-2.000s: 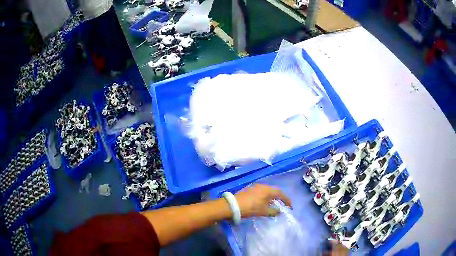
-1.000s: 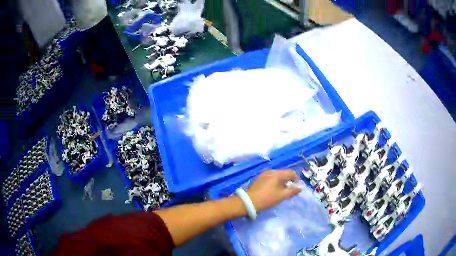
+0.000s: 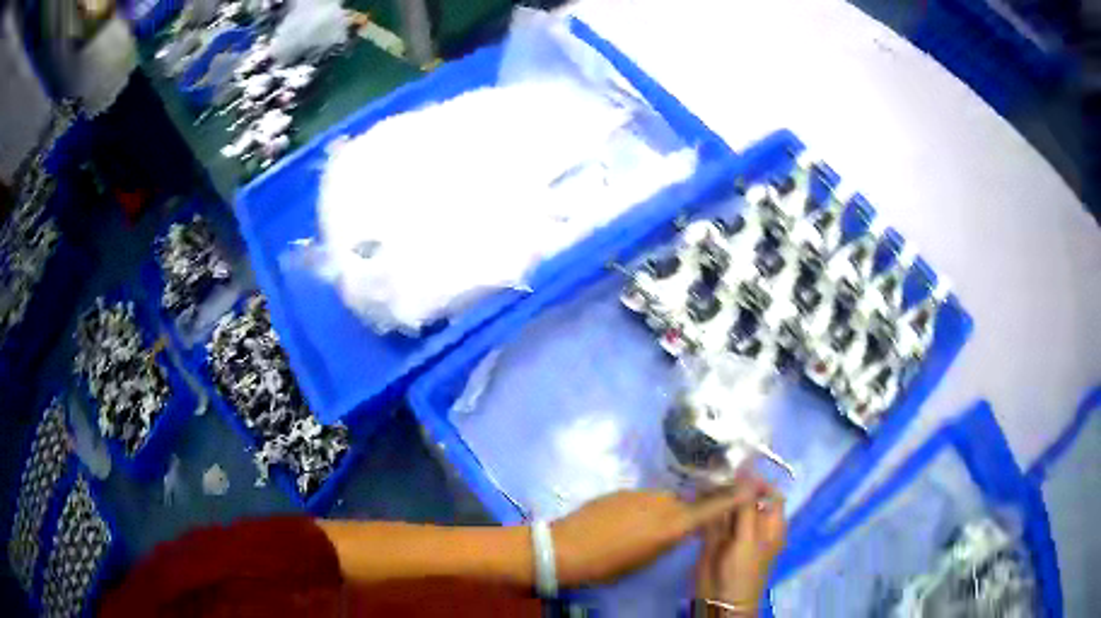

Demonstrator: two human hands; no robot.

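Note:
A model scooter [image 3: 700, 435], blurred under shiny clear film [image 3: 739, 392], is over the middle of the scooter tray [image 3: 465, 465]. My left hand [image 3: 640, 531], with a pale bracelet, reaches in from the left. My right hand [image 3: 743, 549] comes up from the bottom edge. Their fingertips meet at the near end of the film and pinch it; the exact finger grip is blurred. Unbagged scooters [image 3: 773, 284] stand in tight rows on the tray's right side.
A blue tray [image 3: 284, 260] with a white bag pile [image 3: 471, 199] lies beyond. A blue tray [image 3: 1020, 483] with bagged scooters [image 3: 966, 579] is at lower right. Floor crates of jumbled scooters [image 3: 260, 380] stand left. A white curved table [image 3: 845, 109] and green bench [image 3: 199, 127] lie behind.
The view has shifted right and down, showing the lower-right tray. The scooter seen low at the tray's near edge is now in film between both hands. My right hand has come into view.

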